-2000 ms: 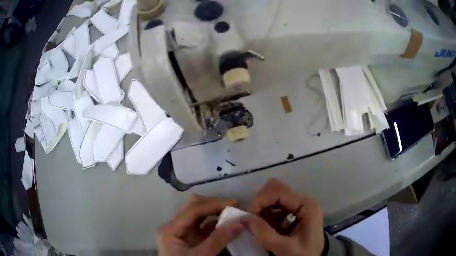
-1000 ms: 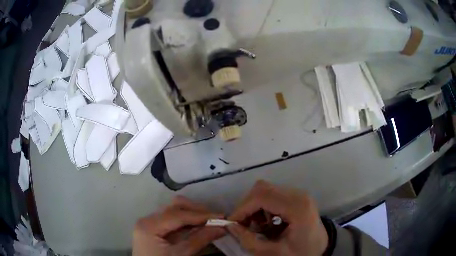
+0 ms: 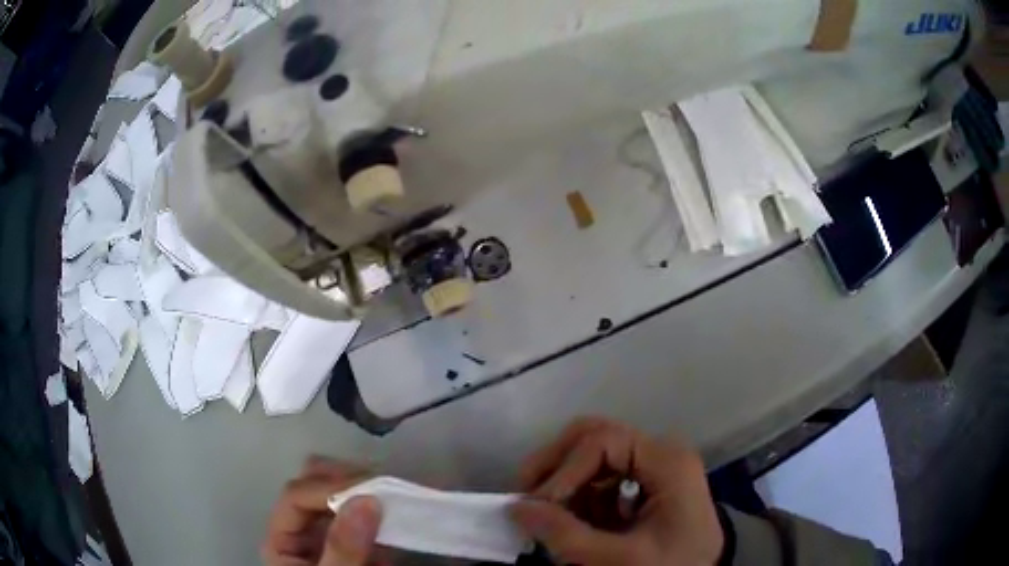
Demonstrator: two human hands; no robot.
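A white folded fabric band [image 3: 443,522] is stretched level between my two hands, above the table's front edge. My left hand [image 3: 321,517] pinches its left end, the thumb on top. My right hand [image 3: 620,498] pinches its right end and also keeps a small tool with a pale, round-ended handle [image 3: 628,495], perhaps an awl, among the fingers. Its tip is hidden. The JUKI sewing machine [image 3: 531,55] stands beyond my hands. Its needle area [image 3: 360,276] is partly hidden by the head.
White pointed pieces [image 3: 299,363] lie heaped at the left, partly behind the machine head. White strips [image 3: 736,171] lie fanned on the machine bed at right, beside a black smartphone [image 3: 883,216]. A white sheet [image 3: 835,486] shows below the table's right edge.
The band, bunched and folded between my fingers before, is now opened out lengthwise. My hands have moved apart. The view has shifted and turned, so the machine head appears farther left.
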